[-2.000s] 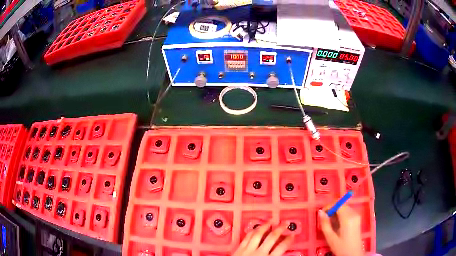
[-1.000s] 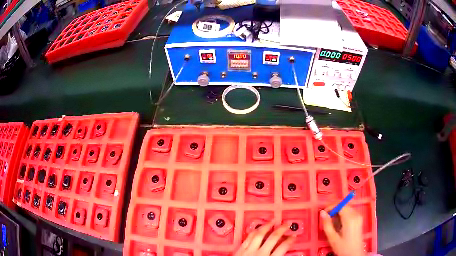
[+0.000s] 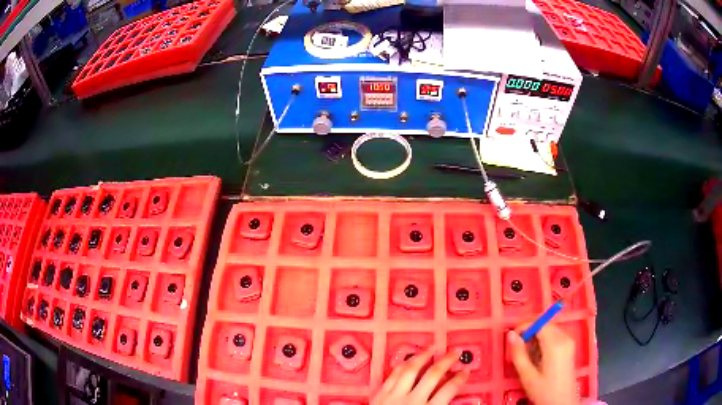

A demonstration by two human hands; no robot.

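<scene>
The red main tray (image 3: 370,324) lies in front of me, with a small module (image 3: 411,292) in most visible pockets. Each module has a reddish square body and a round black centre. My right hand (image 3: 546,360) holds the blue pen tool (image 3: 543,321) like a pencil over the tray's lower right; its working tip is hidden by my fingers. My left hand (image 3: 421,381) rests with spread fingers at the tray's lower edge of view, partly over a pocket and beside a module. Its palm is cut off by the frame, and I cannot tell if it holds anything.
The blue control box (image 3: 372,103) and white power supply (image 3: 526,119) stand behind the tray. A side tray (image 3: 119,273) lies at left. A pale ring (image 3: 381,175) lies before the box. The tool line (image 3: 625,254) loops at right, with black leads (image 3: 651,304) beyond. More red trays lie further back.
The camera view shifts slightly right-and-down against the scene since the earliest frame. Both hands and the pen tool stay at nearly the same place over the tray.
</scene>
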